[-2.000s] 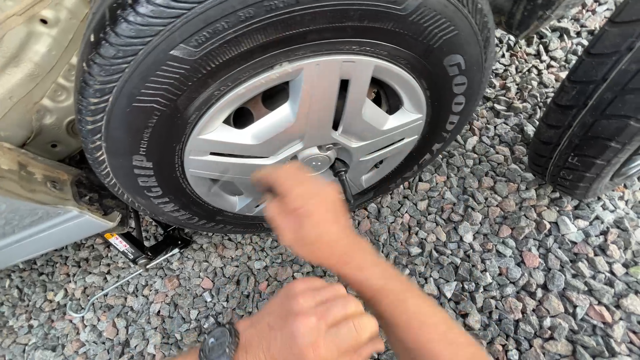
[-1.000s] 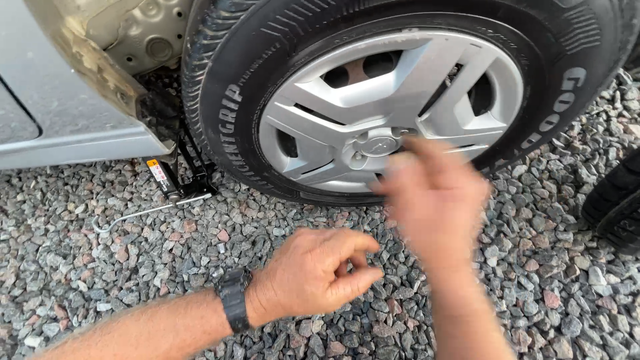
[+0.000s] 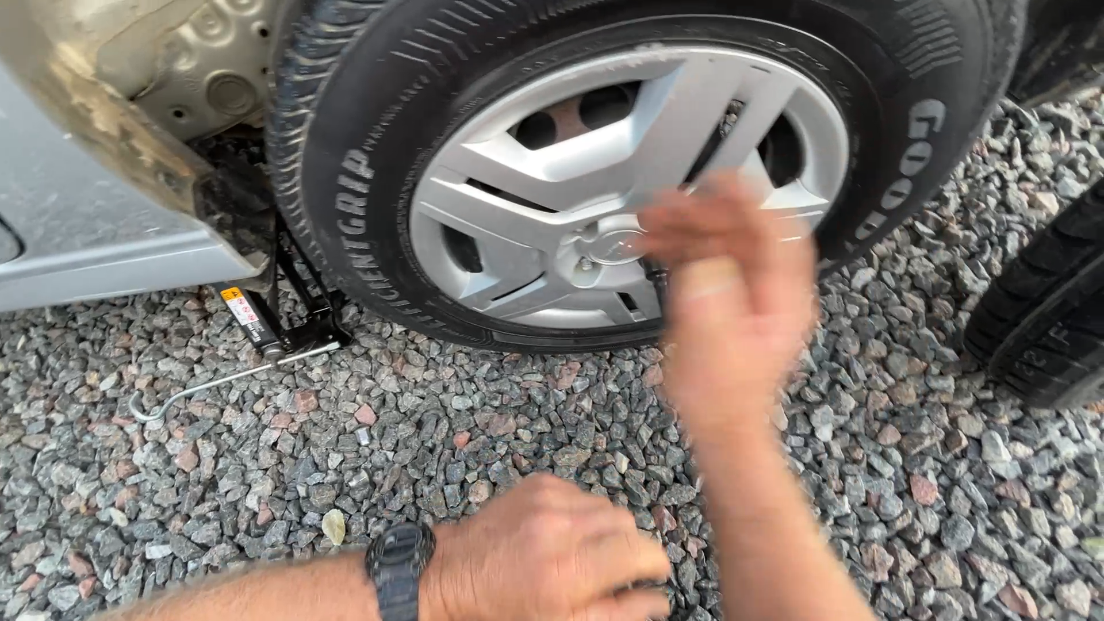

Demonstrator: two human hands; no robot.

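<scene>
A silver wheel cover (image 3: pixel 552 185) sits in the black Goodyear tire (image 3: pixel 354 220) on the car. Blurred by motion, my right hand (image 3: pixel 733 285) is in front of the hub's right side, its fingers curled. A short dark part of what looks like a wheel wrench (image 3: pixel 658 280) shows at its left edge, against the wheel; the rest is hidden by the hand. My left hand (image 3: pixel 548 552), with a dark watch (image 3: pixel 399 565) on the wrist, hangs low over the gravel, fingers loosely bent and holding nothing visible.
Left of the tire, a black scissor jack (image 3: pixel 302 323) stands under the silver car sill (image 3: pixel 112 263), its bent metal crank rod (image 3: pixel 207 385) reaching left over the gravel (image 3: pixel 414 431). Another tire (image 3: pixel 1048 319) lies at the right edge.
My right hand stays by the hub, moving about there. My left hand, its thumb and fingers clearly apart one second ago, is now more curled and lower in view. The view has shifted.
</scene>
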